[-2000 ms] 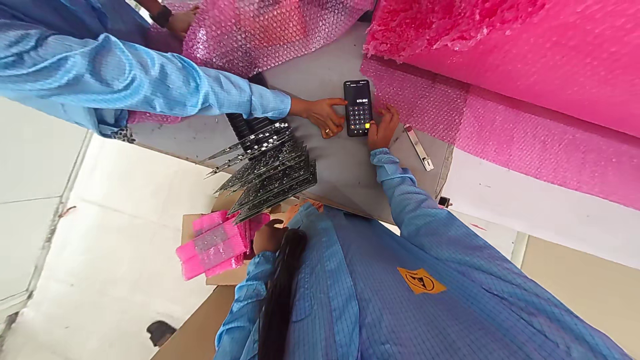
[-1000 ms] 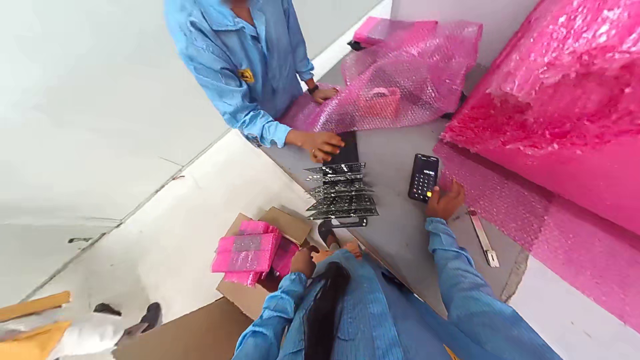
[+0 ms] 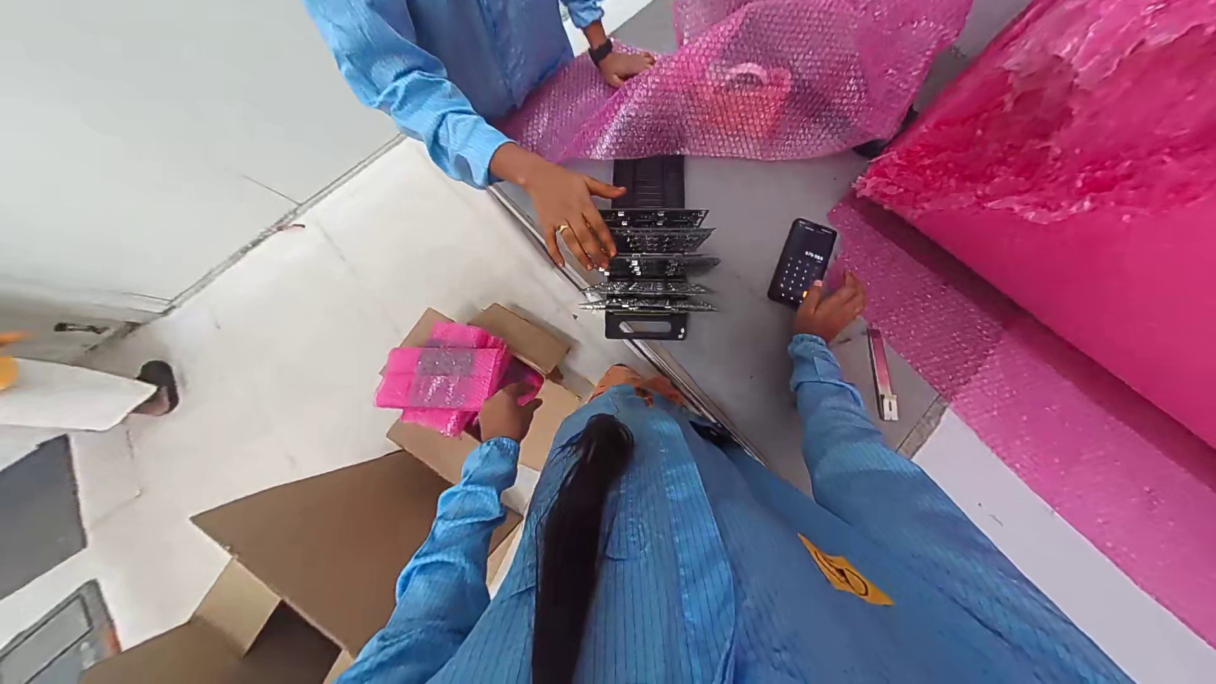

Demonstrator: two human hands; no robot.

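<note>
A finger of my right hand [image 3: 829, 305] touches the lower part of a smartphone [image 3: 803, 261] that lies on the grey table and shows a calculator. Beside the table, my left hand [image 3: 509, 414] rests against pink bubble-wrapped packs [image 3: 445, 377] at an open cardboard box; whether its fingers grip a pack cannot be told. Between my hands, several circuit boards [image 3: 657, 265] stand in a row in a black rack [image 3: 649, 182] on the table. A co-worker's hand is over the left edge of these boards.
A co-worker [image 3: 475, 57] stands across the table, one hand by a pink bubble-wrap sheet [image 3: 760, 90]. A large pink bubble-wrap roll [image 3: 1073, 199] lies at the right. A box cutter [image 3: 883, 374] lies right of my right arm. Cardboard boxes [image 3: 332, 541] stand at lower left.
The co-worker's ringed hand was beside the phone, then on the black rack, and is now at the boards' left edge. The view has turned and shifted.
</note>
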